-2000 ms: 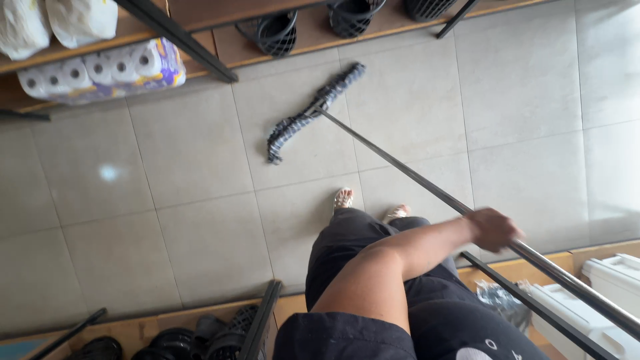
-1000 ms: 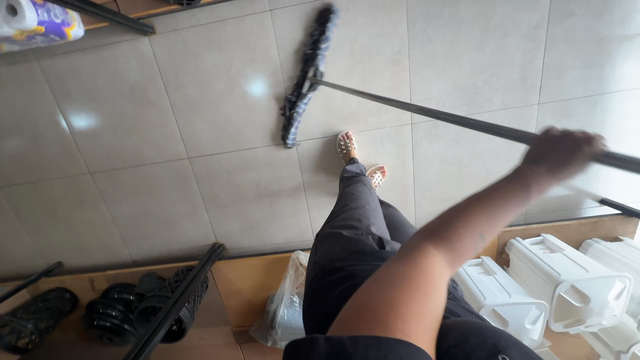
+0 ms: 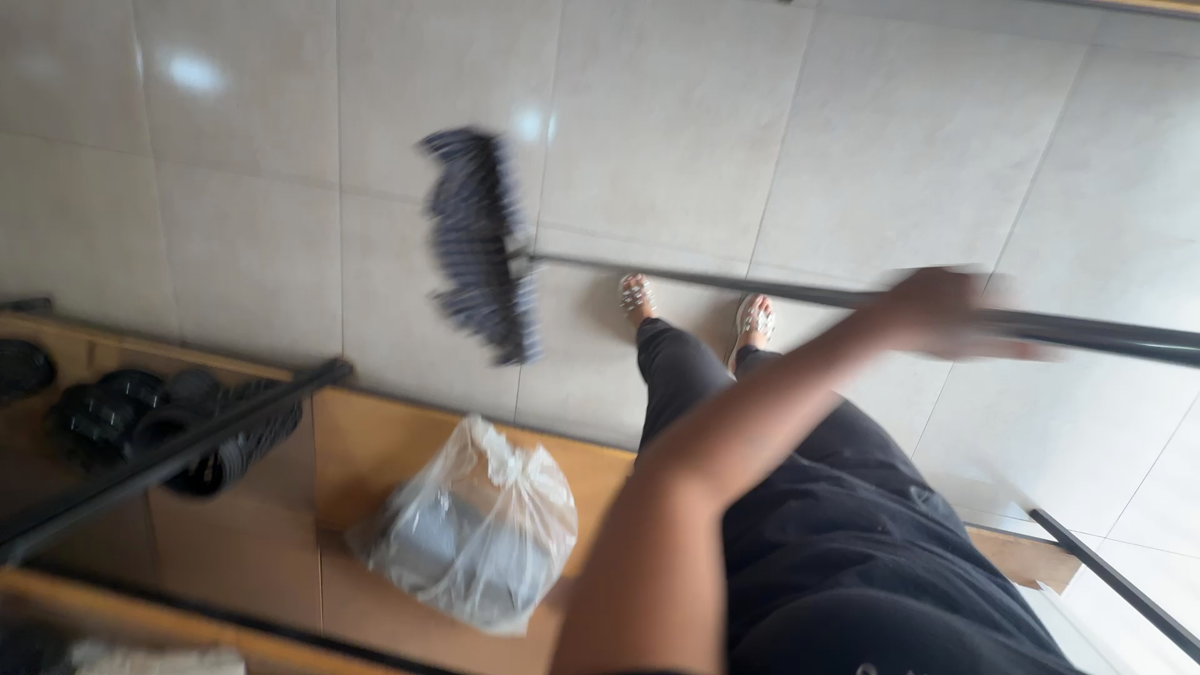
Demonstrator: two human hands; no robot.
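Observation:
My left hand, blurred by motion, is wrapped around the dark metal pole of a flat mop. My left forearm reaches across my body to the right. At the pole's far end, the grey-and-dark fringed mop head shows over the pale tiles, left of my feet. Blur hides whether it touches the floor. The pole's other end runs out of the right side of the view. My right hand is out of view.
Pale floor tiles surround my sandalled feet. Along the lower left runs a wooden shelf with a black metal post, dark plastic items and a tied clear plastic bag. Another black post stands lower right.
The mop head has swung to the left of my feet and looks broader, its fringe spread. My left hand stays on the pole. The view has shifted strongly, with the toilet rolls now gone from it.

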